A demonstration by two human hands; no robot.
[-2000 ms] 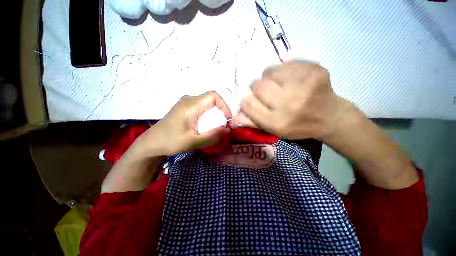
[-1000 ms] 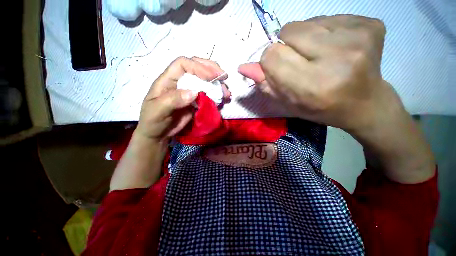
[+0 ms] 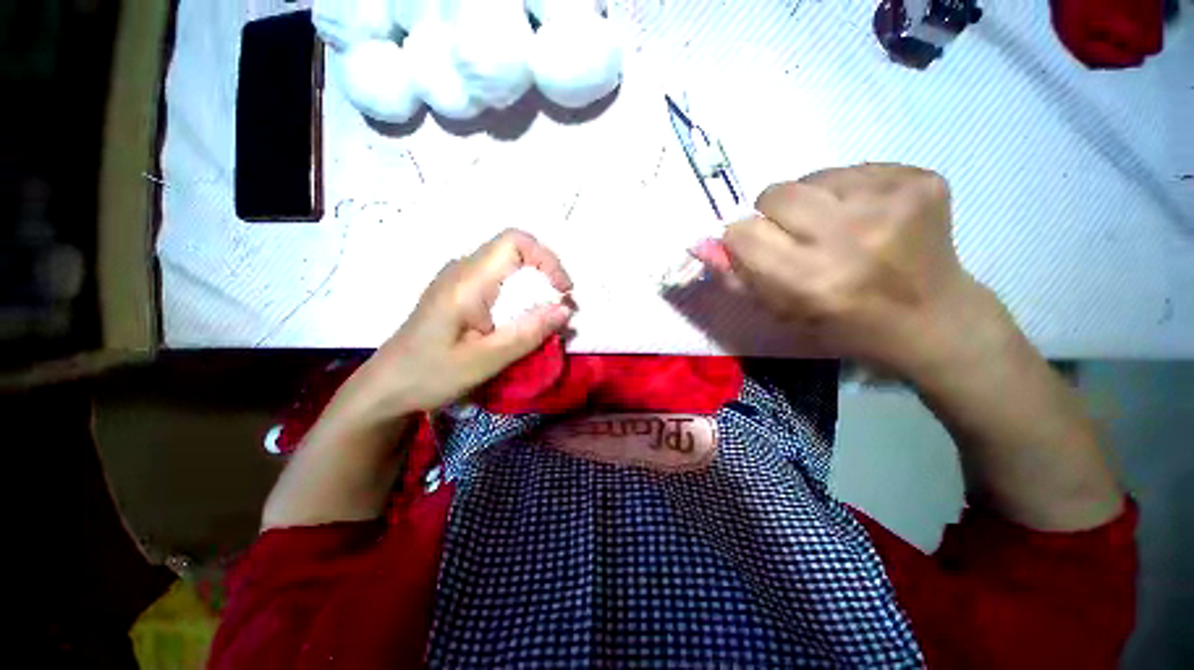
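A white pompom [image 3: 524, 296] is between the thumb and fingers of my left hand [image 3: 471, 321], near the table's front edge. A soft red piece [image 3: 655, 381] hangs from below the pompom across the top of my lap. My right hand [image 3: 851, 255] is closed to the right, apart from my left hand, its thumb and fingertips pinched together. A needle or thread in it is too fine and blurred to make out. Silvery thread snips [image 3: 707, 157] lie on the table just above my right fingertips.
Several white pompoms [image 3: 478, 59] are clustered at the upper left beside a black phone [image 3: 279, 118]. A dark shiny object [image 3: 921, 26] and a red piece [image 3: 1108, 29] lie at the upper right. Red pieces with white spots [image 3: 295, 412] hang low at left below the white table cloth [image 3: 1048, 262].
My left hand with the pompom rose off the table edge, then came lower again. My right hand moved up and right, away from the pompom, then lower. The view shifted, showing more of the table's far side.
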